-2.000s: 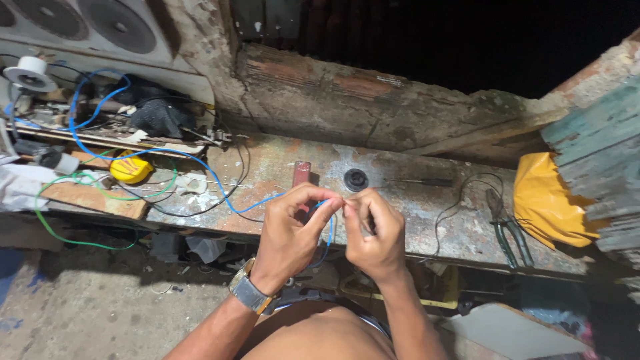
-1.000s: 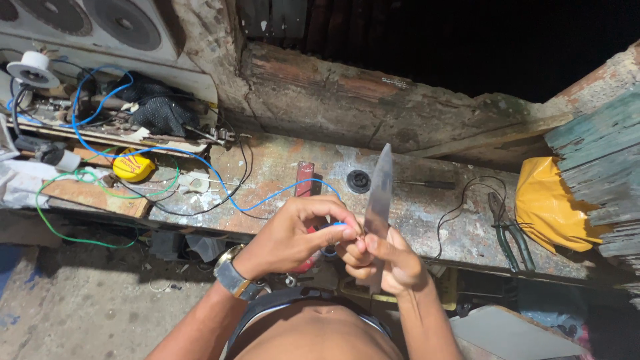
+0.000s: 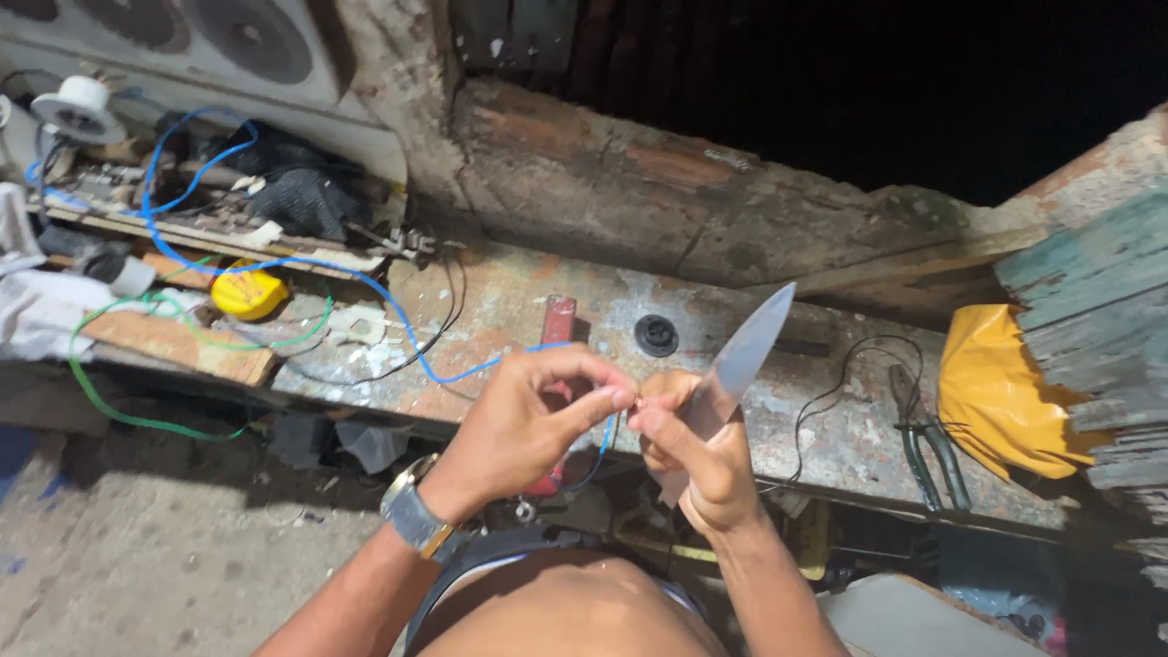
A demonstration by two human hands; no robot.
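Note:
My left hand [image 3: 538, 420], with a watch on its wrist, pinches a thin wire between thumb and index finger. Bare copper-coloured strands [image 3: 639, 401] show where both hands' fingertips meet. My right hand [image 3: 698, 447] holds a knife blade [image 3: 748, 342] across its palm, pointing up and to the right, while its thumb and index finger grip the same strands. The blue wire [image 3: 401, 315] runs from the left shelf to behind my left hand, and a blue length hangs below the fingertips. On the bench behind the hands lie a red object [image 3: 559, 319] and a round black part [image 3: 656, 336].
Pliers [image 3: 926, 447] and a yellow bag [image 3: 995, 392] lie at the right of the worn bench [image 3: 849, 411], near a black wire [image 3: 808, 401]. At left are a yellow tape measure [image 3: 249, 292], a green wire [image 3: 119, 415], a cluttered shelf [image 3: 274, 255] and a white lamp holder [image 3: 78, 109].
The knife blade, not visible two seconds ago, came up in my right hand and now tilts further right. Both hands stay together at the wire.

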